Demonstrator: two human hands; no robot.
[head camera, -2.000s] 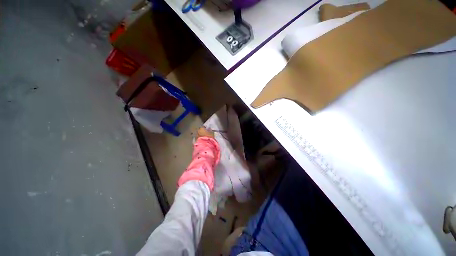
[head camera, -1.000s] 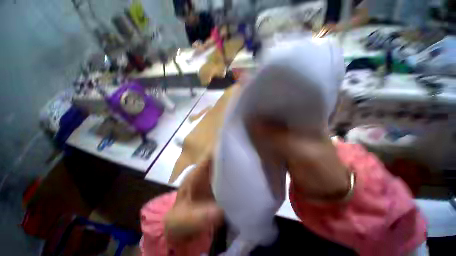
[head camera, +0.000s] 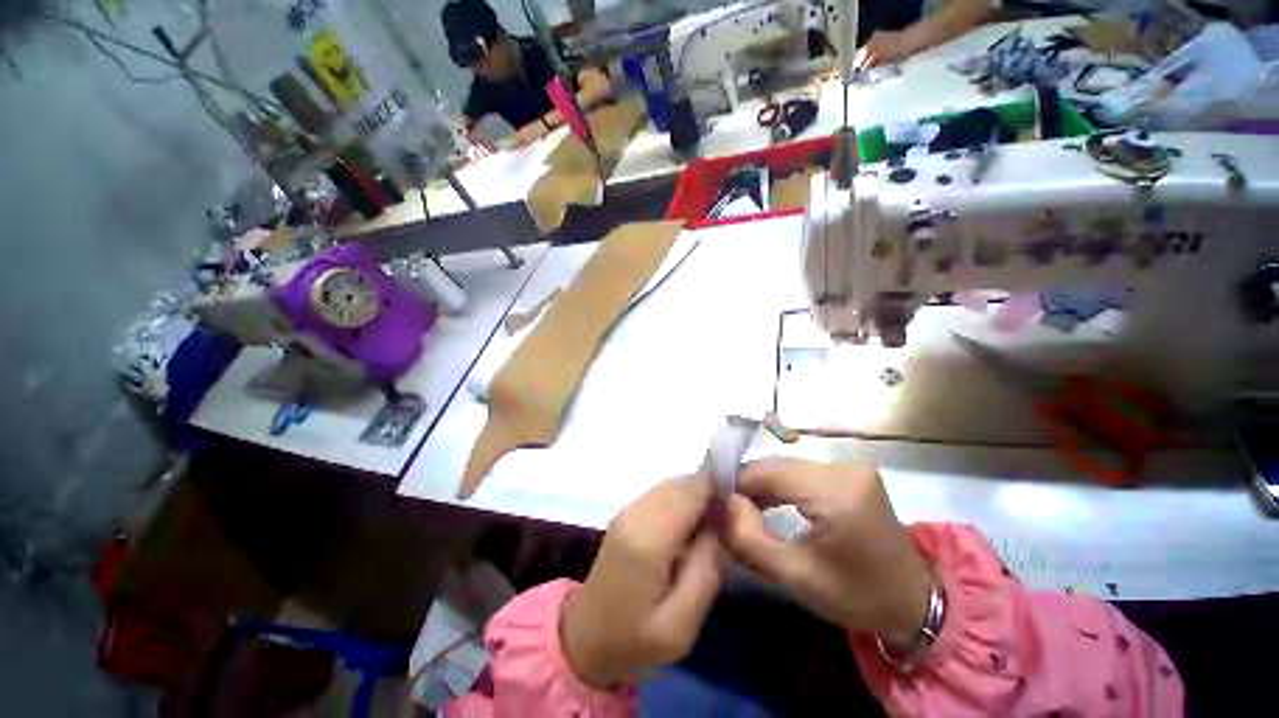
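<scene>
My left hand (head camera: 638, 582) and my right hand (head camera: 828, 540) are together above the table's front edge. Their fingertips pinch a small whitish piece of material (head camera: 731, 452) that sticks up between them. The rest of that piece is hidden by the fingers. A small tan offcut (head camera: 780, 428) lies just beyond the fingertips. A long tan garment panel (head camera: 575, 337) lies on the white table to the left. The white sewing machine head (head camera: 954, 239) stands beyond my right hand, with its needle area brightly lit.
Orange-red scissors (head camera: 1098, 425) lie right of the needle area. A purple sewing machine (head camera: 358, 312) stands at left. A red basket (head camera: 697, 192) and a green basket (head camera: 1017, 124) are behind the table. A person (head camera: 512, 87) sits opposite. A dark phone (head camera: 1262, 456) is at far right.
The view has risen from the floor beside the seat to the table. A large white piece blurred across my hands earlier no longer shows; my hands now pinch a small whitish piece.
</scene>
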